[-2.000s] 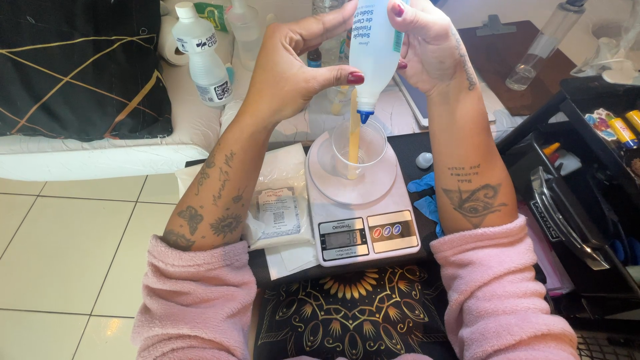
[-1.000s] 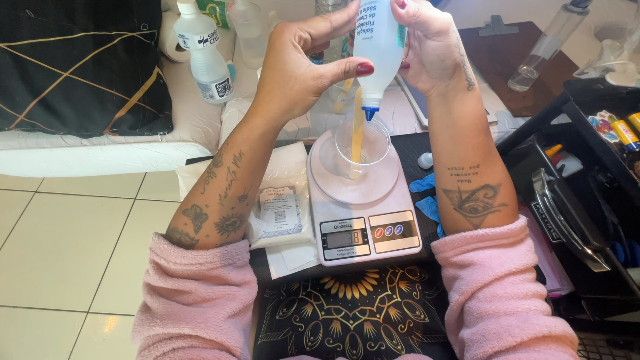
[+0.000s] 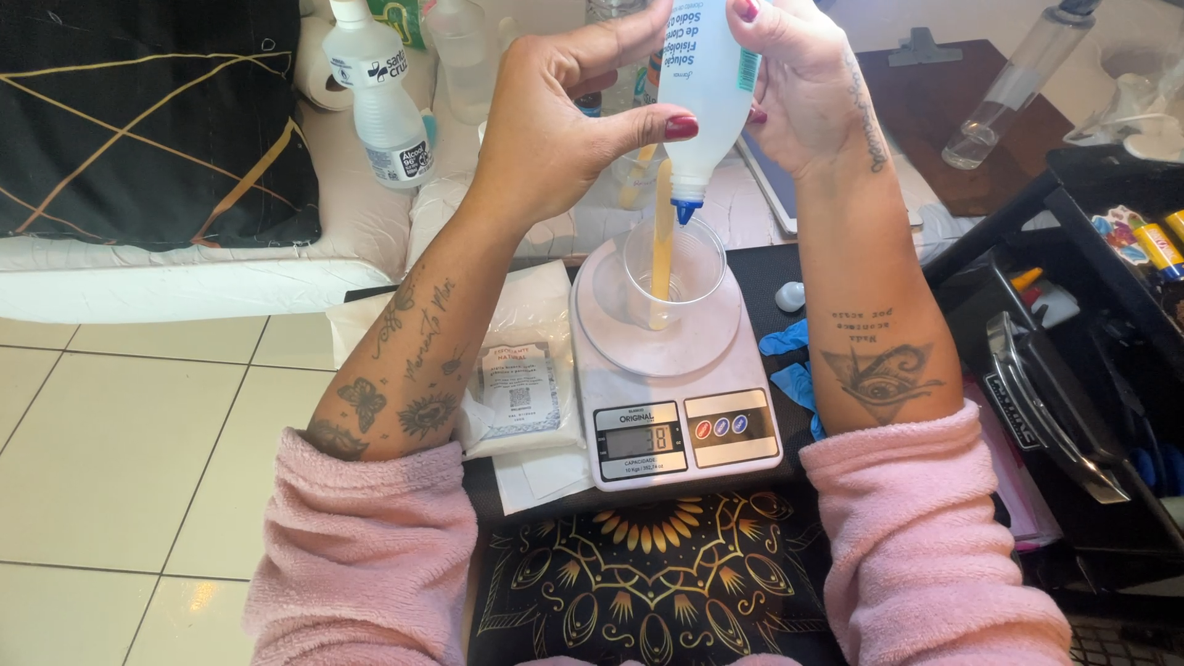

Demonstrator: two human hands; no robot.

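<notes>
Both my hands hold a soft plastic saline solution bottle [image 3: 708, 111] upside down. My left hand [image 3: 592, 106] pinches its left side, thumb across the front; my right hand [image 3: 795, 88] grips its right side. The blue nozzle points down just above a clear plastic cup [image 3: 698, 268], where no stream can be made out. A wooden stick [image 3: 661, 231] leans in the cup, which stands on the round plate of a white digital kitchen scale [image 3: 601, 388]. The scale's display [image 3: 640, 440] is lit and reads 38.
A bag of white powder [image 3: 518, 388] lies left of the scale. Blue gloves [image 3: 795, 370] and a small cap [image 3: 790, 296] are at its right. An alcohol bottle [image 3: 379, 102], a clipboard [image 3: 953, 102] and a black cart [image 3: 1045, 351] stand around.
The bottle's nozzle has risen from the cup's mouth to a little above it. Both hands keep their hold on the bottle.
</notes>
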